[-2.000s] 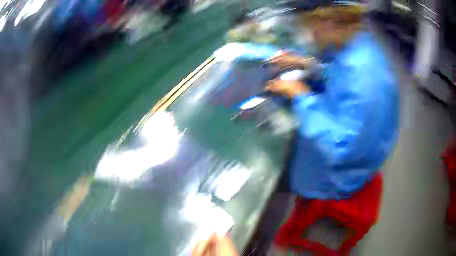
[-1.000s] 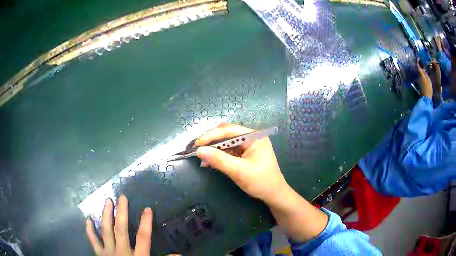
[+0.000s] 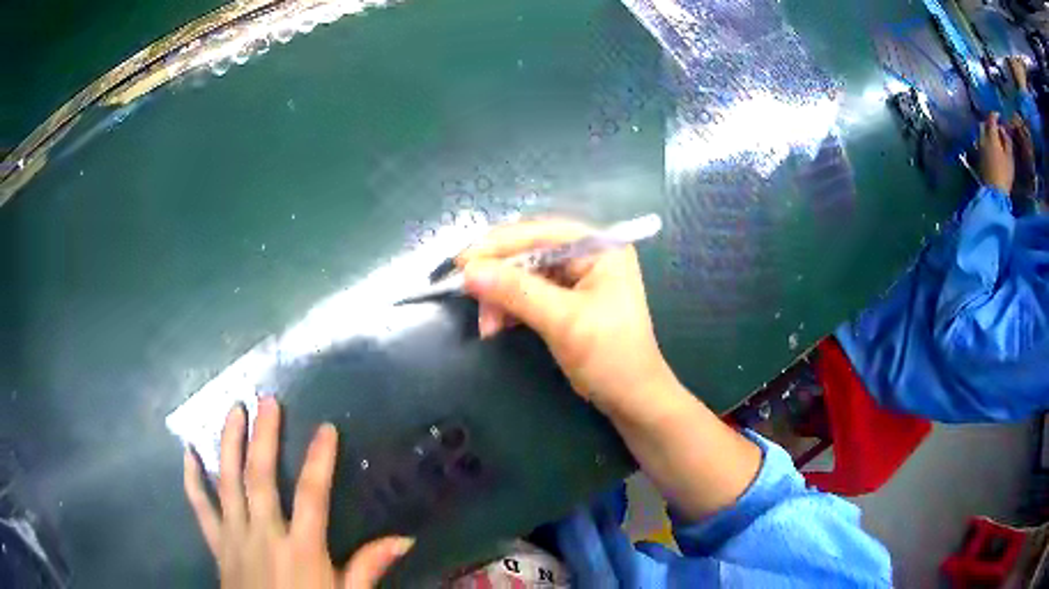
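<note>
My right hand (image 3: 575, 299) holds silver tweezers (image 3: 587, 244) like a pen. Their dark tip points left, over a shiny clear sheet (image 3: 334, 316) with strong white glare. Small ring outlines (image 3: 466, 190) show at the sheet's far end; whether the tip holds a ring cannot be told. My left hand (image 3: 270, 506) has its fingers spread, with fingertips on the sheet's near left end. Faint dark round shapes (image 3: 454, 449), possibly a part with openings, lie between my hands, near the mat's front edge.
More clear ring sheets (image 3: 748, 127) lie to the right on the green mat (image 3: 230, 173). A yellowish divider strip (image 3: 150, 58) runs along the far left. At right are a person in blue sleeves (image 3: 955, 322), dark pieces (image 3: 914, 115) and a red stool (image 3: 868, 431).
The view has shifted, so the sheet and hands appear higher. The tweezers still point at the sheet. My left thumb now shows, spread from the fingers.
</note>
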